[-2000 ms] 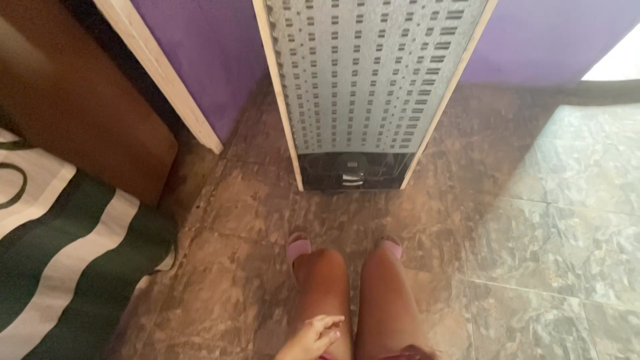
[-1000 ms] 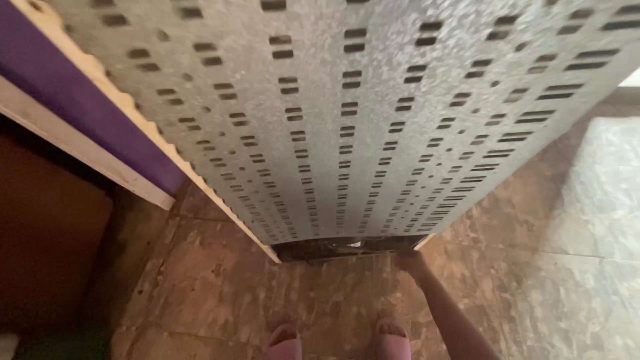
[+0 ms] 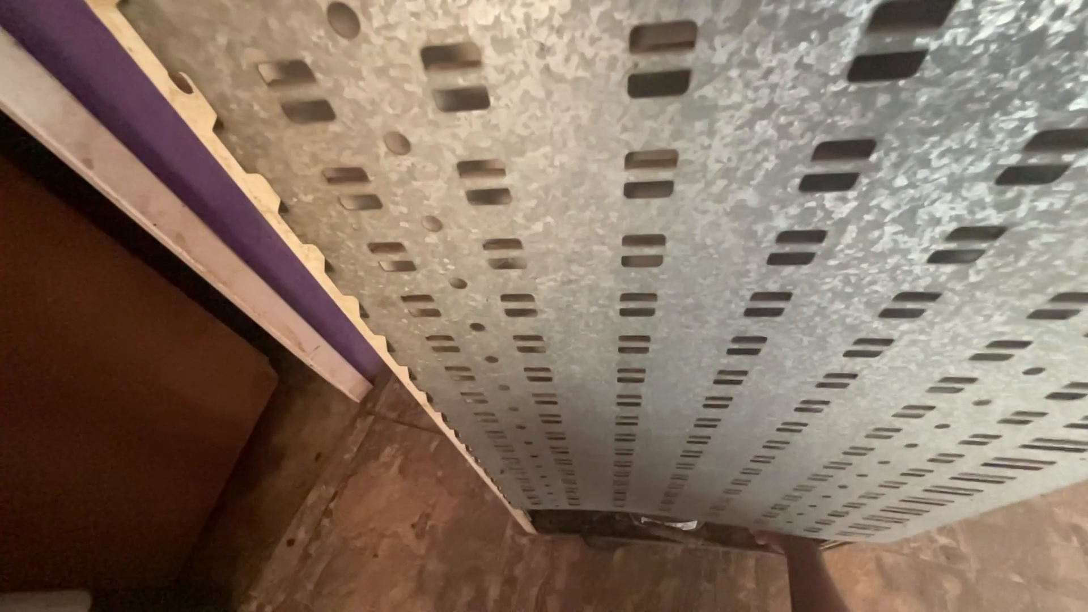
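Note:
A tall perforated galvanized metal panel (image 3: 680,255), with rows of paired slots and a toothed pale left edge, fills most of the view. Below its lower edge is a dark opening (image 3: 586,525) with a small pale piece in it. My right hand (image 3: 772,539) is at the lower right corner of that opening, by the panel's bottom edge; its fingers are mostly hidden and blurred, so its hold cannot be told. My left hand is not in view.
A brown panel like a door (image 3: 110,408) stands at the left, beside a pale door frame (image 3: 187,221) and a purple wall (image 3: 229,195). Brown patterned floor (image 3: 399,527) runs below the metal panel.
The view has moved much closer to the metal panel. A hand rested by my thighs two seconds ago; one second ago my right hand was at the opening's right corner, where it remains.

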